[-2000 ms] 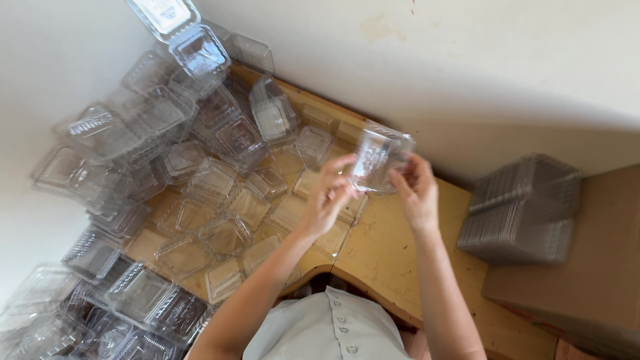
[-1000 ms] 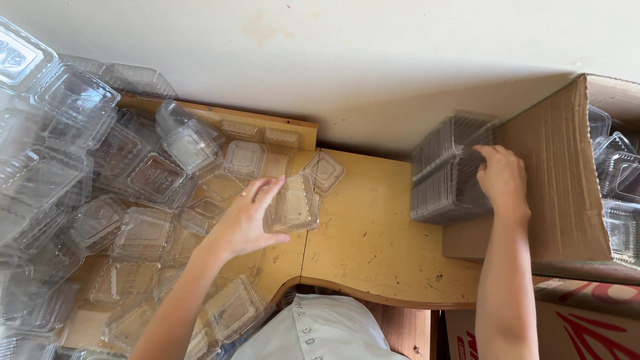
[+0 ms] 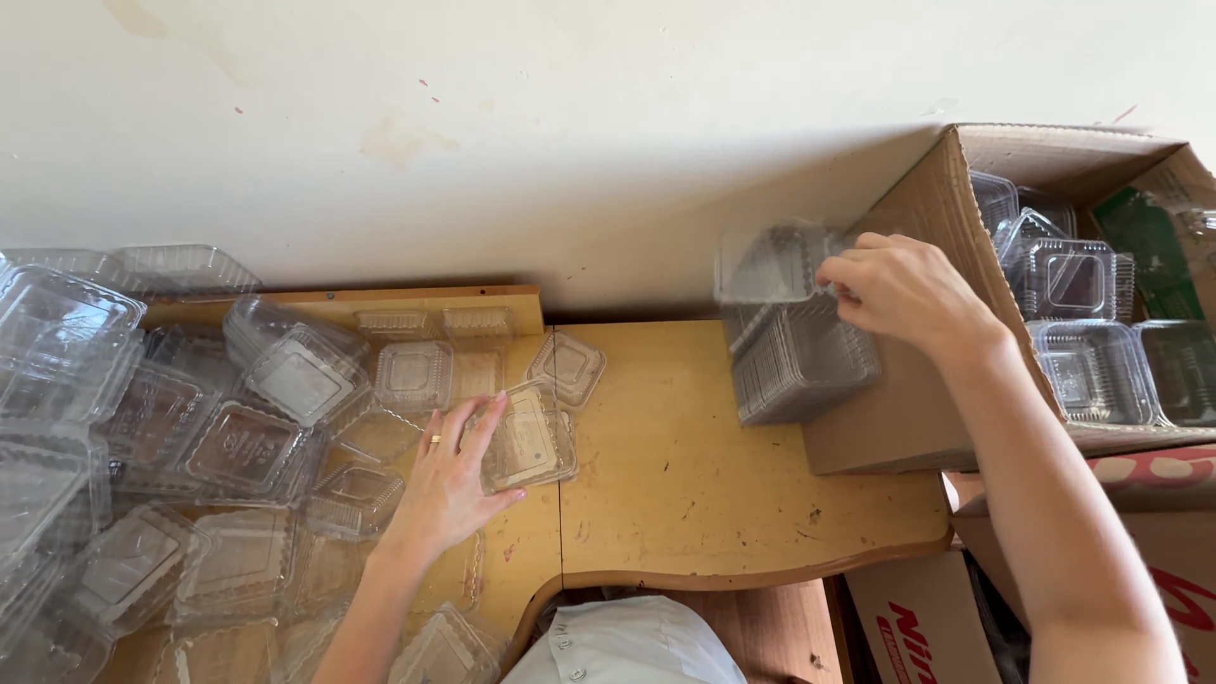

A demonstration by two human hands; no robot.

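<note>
My left hand (image 3: 456, 475) rests with spread fingers at the left edge of a clear plastic clamshell container (image 3: 528, 437) on the yellow wooden table (image 3: 665, 456); its fingers touch the container, but a firm grip is not plain. At the right, my right hand (image 3: 883, 285) pinches the edge of another clear clamshell container (image 3: 774, 266), blurred, at the top of a nested stack of containers (image 3: 807, 366). That stack stands against the cardboard box. A smaller clear lid or container (image 3: 567, 369) lies just behind the one by my left hand.
Many loose clear containers (image 3: 247, 446) pile up across the left of the table. An open cardboard box (image 3: 893, 380) at the right holds more containers (image 3: 1092, 370). Printed cartons (image 3: 921, 608) stand below the table's right end. A pale wall (image 3: 570, 142) runs behind.
Two seconds ago both hands held a clear container together over the table. They have since parted, my right hand moving right to the nested stack. The view has shifted right.
</note>
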